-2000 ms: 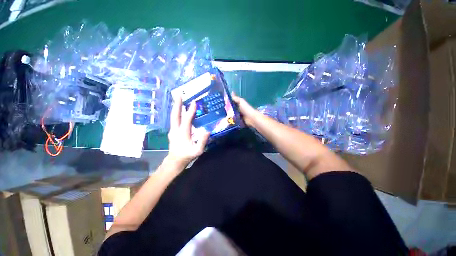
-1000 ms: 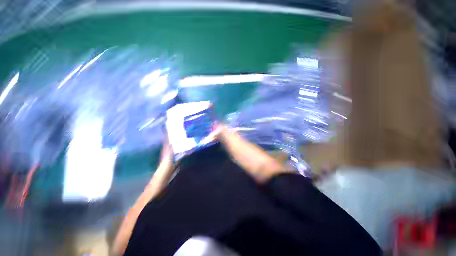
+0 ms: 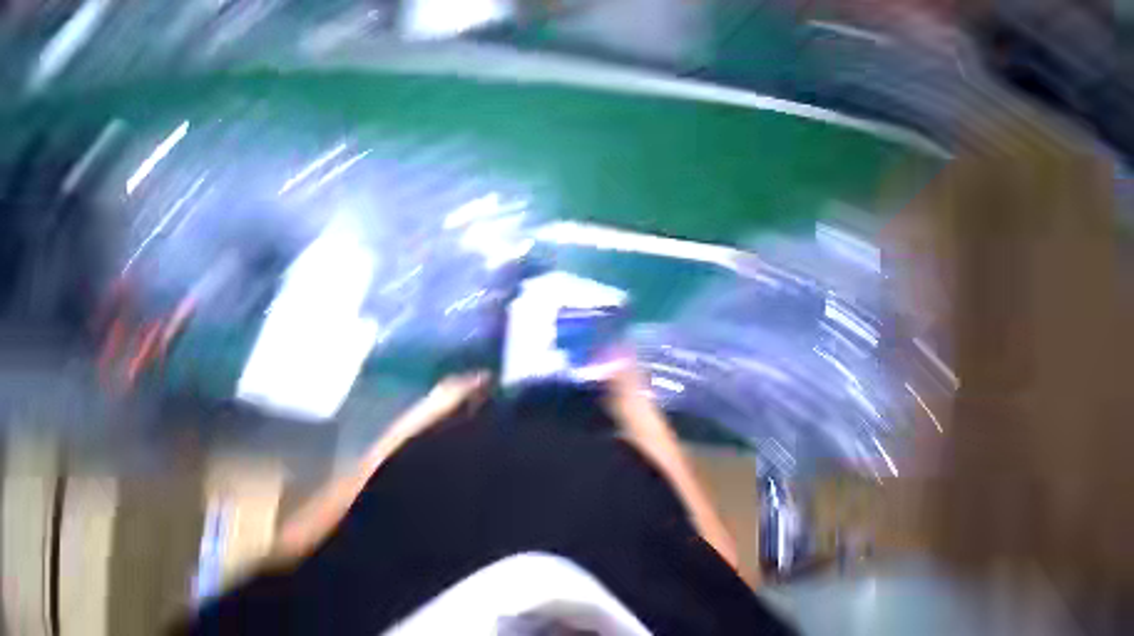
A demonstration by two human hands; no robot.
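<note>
The view is strongly blurred. A small blue-and-white retail box (image 3: 537,326) is at the centre, at the table's near edge. My right hand (image 3: 618,368) is at the box's lower right side and holds it. My left hand (image 3: 465,390) is to the left of the box, with a small gap between them; its fingers are too blurred to read. Clear poly bags around blue goods stand on the left (image 3: 417,230) and on the right (image 3: 796,336). A white sheet (image 3: 311,326) lies left of centre.
A large brown carton (image 3: 1026,373) stands at the right end of the green table (image 3: 696,155). Brown cartons (image 3: 149,528) stand at lower left. Orange cord (image 3: 139,342) hangs at the left table edge. A pale rail (image 3: 647,242) lies behind the box.
The whole view has shifted and blurred as the head moved. My left hand was on the box and is now apart from it, to its left. My right hand stays at the box.
</note>
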